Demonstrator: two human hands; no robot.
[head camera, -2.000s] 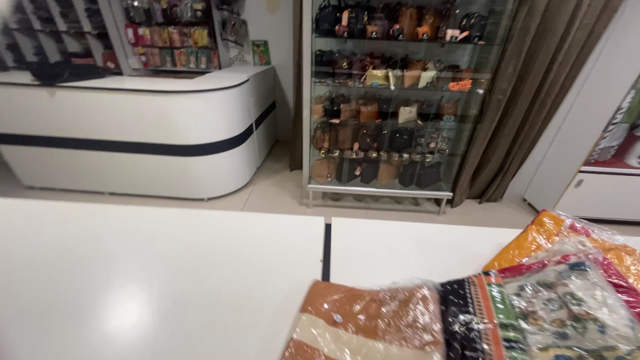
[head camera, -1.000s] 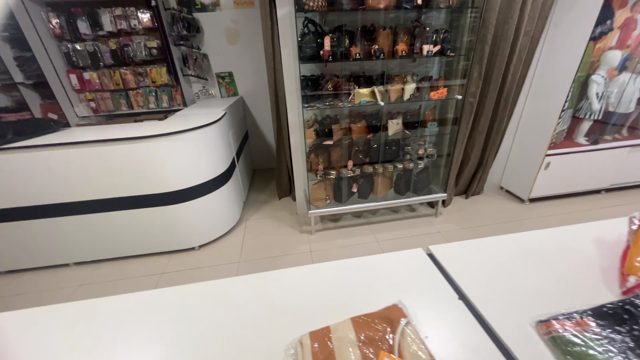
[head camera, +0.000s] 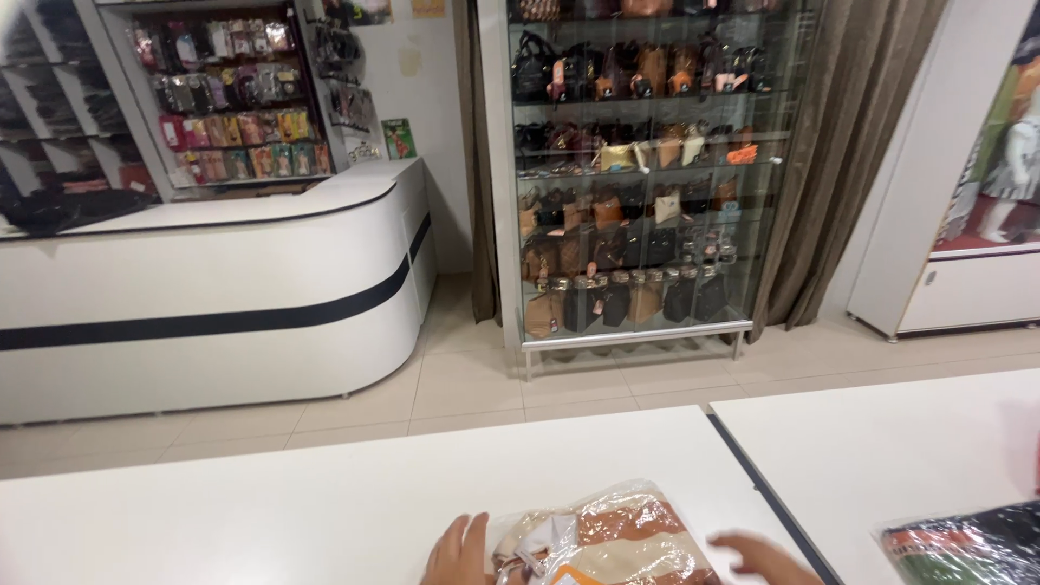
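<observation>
A folded brown and cream striped garment in a clear plastic bag (head camera: 642, 536) lies on the white table (head camera: 325, 504) at the bottom of the head view. At its left edge is my left hand (head camera: 461, 556), fingers slightly spread. My right hand (head camera: 760, 556) is just right of the bag with its fingers apart, holding nothing visible. Whether the left fingers grip the plastic cannot be told. Another bagged garment, black with orange and green (head camera: 967, 536), lies on the adjoining white table at the lower right.
A dark-edged seam (head camera: 772, 491) divides the two tables. Beyond them stand a curved white counter (head camera: 244, 325), a glass cabinet of handbags (head camera: 642, 187) and brown curtains (head camera: 845, 162). A mannequin (head camera: 1016, 171) stands in a display at the right.
Both my hands have come into view beside the striped garment. The black bagged garment, which lay against the striped one two seconds ago, is now apart from it. The view has shifted.
</observation>
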